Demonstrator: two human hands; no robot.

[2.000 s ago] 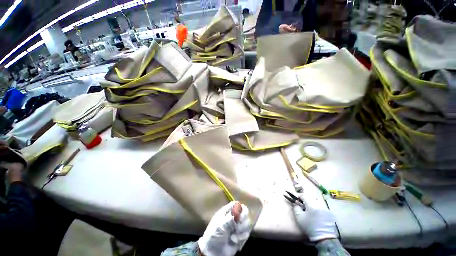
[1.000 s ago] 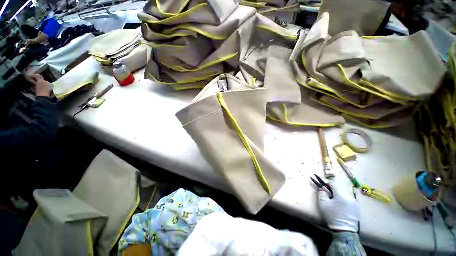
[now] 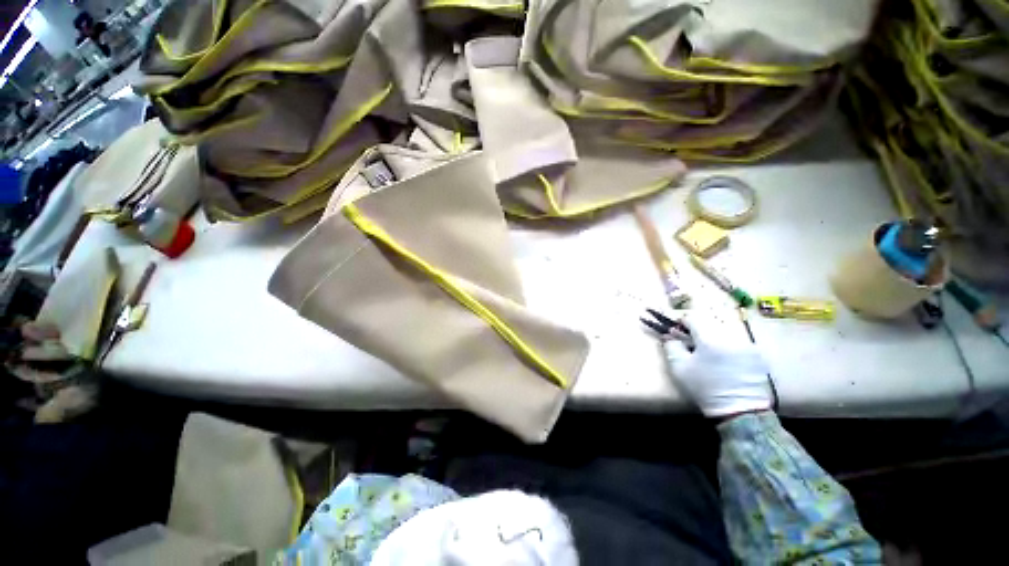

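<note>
A beige bag panel (image 3: 443, 276) with a yellow edge strip lies on the white table, its lower corner over the front edge. Its far end shows a curved opening with a lighter inside. My right hand (image 3: 721, 370), in a white glove, rests on the table right of the panel, around dark-bladed thread snips (image 3: 669, 325); their handles are hidden. My left hand (image 3: 476, 533), in a white glove, is low at the bottom edge, close to the camera and cut off. Its fingers cannot be made out. It is apart from the panel.
Folded beige stacks (image 3: 686, 88) stand behind. Around my right hand are a brush (image 3: 661, 260), tape roll (image 3: 723, 200), yellow block (image 3: 701, 238), green-handled tool (image 3: 721, 281), yellow knife (image 3: 797, 308) and cream tub (image 3: 880, 282). A red-based bottle (image 3: 175, 239) stands left. Another person's hand (image 3: 55, 370) is far left.
My left hand has let go of the panel and come back to the bottom edge. The panel lies on the table. My right hand still holds the snips. The view has tilted down and shifted.
</note>
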